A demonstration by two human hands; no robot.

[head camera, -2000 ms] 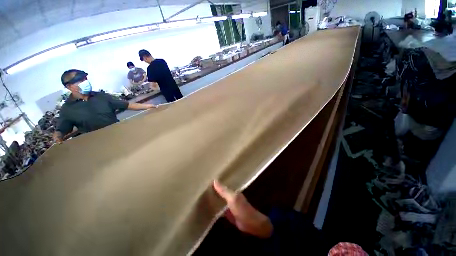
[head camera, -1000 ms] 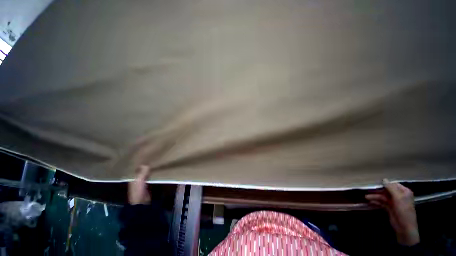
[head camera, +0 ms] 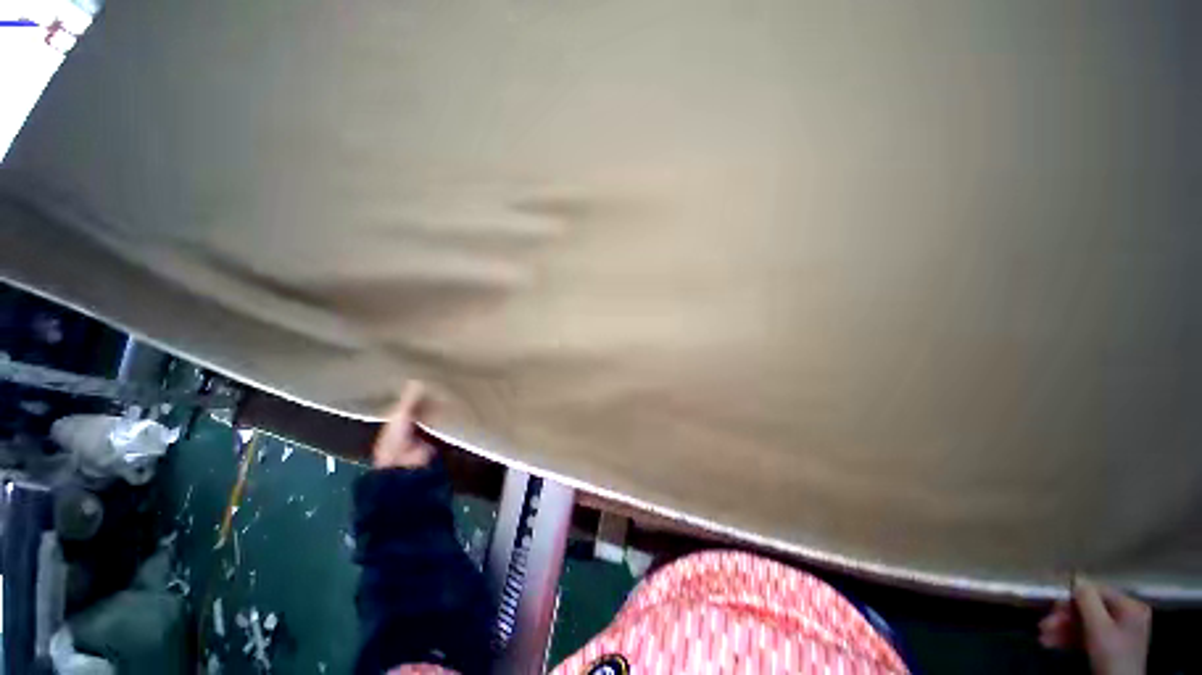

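A wide tan fabric ply [head camera: 738, 264] fills most of the view, with ripples at the left centre. Its pale selvedge [head camera: 659, 509] runs along the near side, sloping down to the right. My left hand [head camera: 403, 433] pinches the selvedge left of centre, thumb on top of the cloth. My right hand [head camera: 1102, 625] pinches the selvedge at the lower right, near the picture's edge. The fingers of both hands under the cloth are partly hidden.
Below the cloth are a green floor [head camera: 297, 541] with small scraps and a metal table leg or rail [head camera: 533, 567]. White and grey bundles [head camera: 112, 446] lie at the lower left. A dark table edge shows under the selvedge.
The view has turned from along the table to straight down on the cloth. Since one second ago, the selvedge has tilted, with my right hand lower and my left hand slightly higher in view.
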